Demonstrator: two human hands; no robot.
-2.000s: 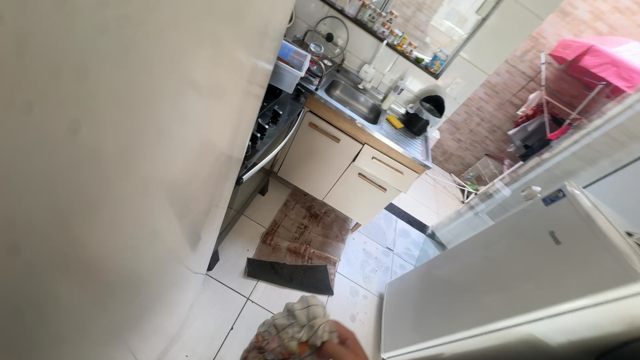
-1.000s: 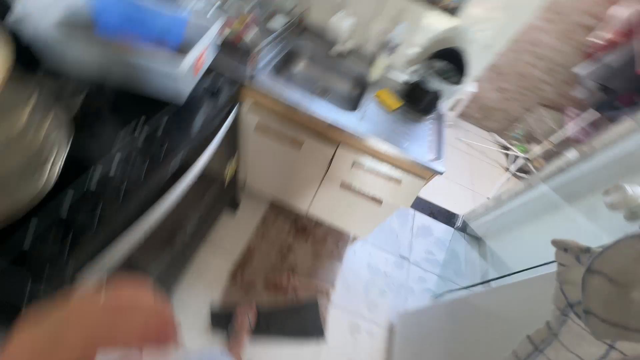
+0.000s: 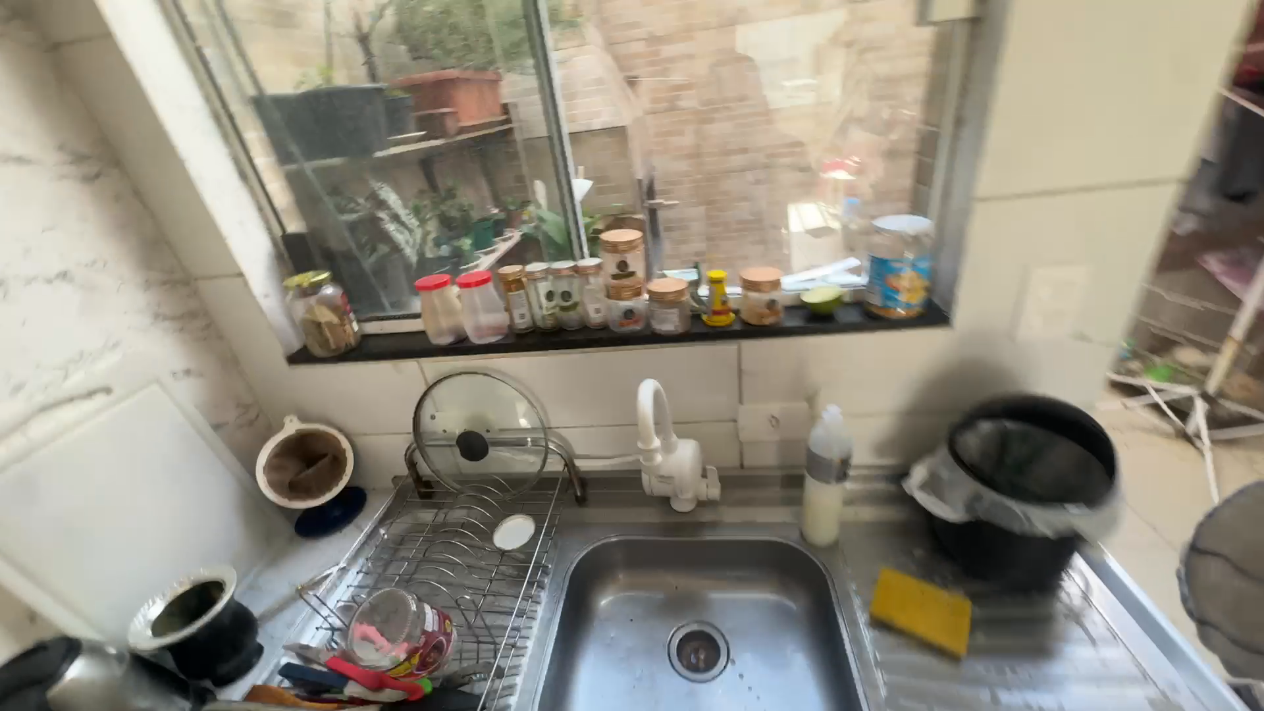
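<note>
Neither of my hands is in view. A stainless steel sink basin (image 3: 632, 612) lies below a white faucet (image 3: 671, 454). Left of it stands a wire dish rack (image 3: 444, 543) with a glass pot lid (image 3: 481, 434), a clear plastic jar (image 3: 395, 632) and several utensils (image 3: 370, 681). To the right are a bottle of whitish liquid (image 3: 827, 484), a yellow sponge (image 3: 920, 610) and a black bin (image 3: 1017, 533) lined with a plastic bag.
Jars (image 3: 563, 296) and a cut green fruit (image 3: 822, 299) line the black windowsill (image 3: 642, 341). At the left stand a cloth coffee filter in a holder (image 3: 304, 464), a dark pot with a pale rim (image 3: 197, 627) and part of a metal kettle (image 3: 89, 676).
The view has moved up close to the sink and window. The hand seen low in the earlier frames and the checked cloth are out of sight.
</note>
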